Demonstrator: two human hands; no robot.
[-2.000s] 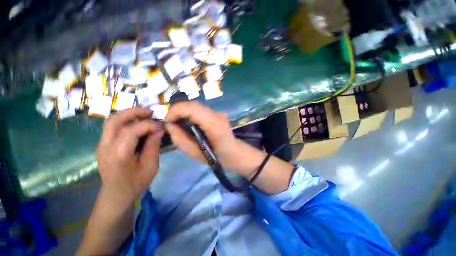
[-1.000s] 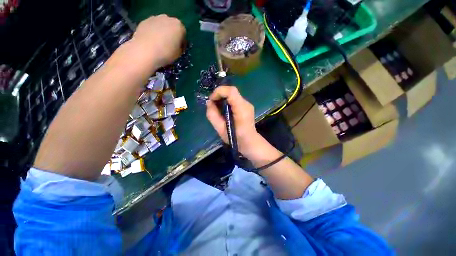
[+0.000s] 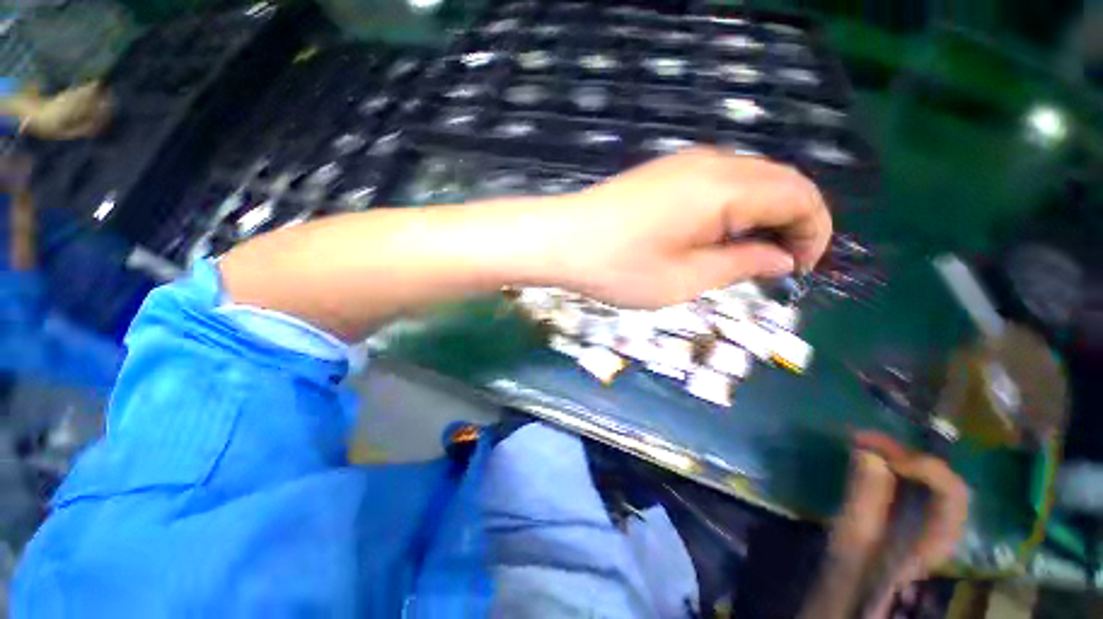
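My left hand point(image 3: 708, 224) reaches across the bench above the heap of white pouch cells point(image 3: 720, 339) with amber edges. Its fingers are bent together at the heap's right end, beside blurred small dark parts point(image 3: 847, 272). A small dark spot shows at the fingertips, but I cannot tell whether it is held. My right hand point(image 3: 901, 514) is low at the right, by the bench's front edge, with fingers curled. It is blurred, and I cannot make out the soldering iron in it.
The black blister tray point(image 3: 581, 91) with shiny units lies behind my left arm. A brown-tan ring point(image 3: 1004, 381) stands at the right, with more small parts point(image 3: 901, 393) near it. The green mat's front edge point(image 3: 629, 441) runs diagonally. Another person's hand point(image 3: 73, 111) shows at upper left.
The view has swung left, so the tray and heap appear further right. My left hand has moved from beyond the heap to its right end. My right hand appears lower and further right.
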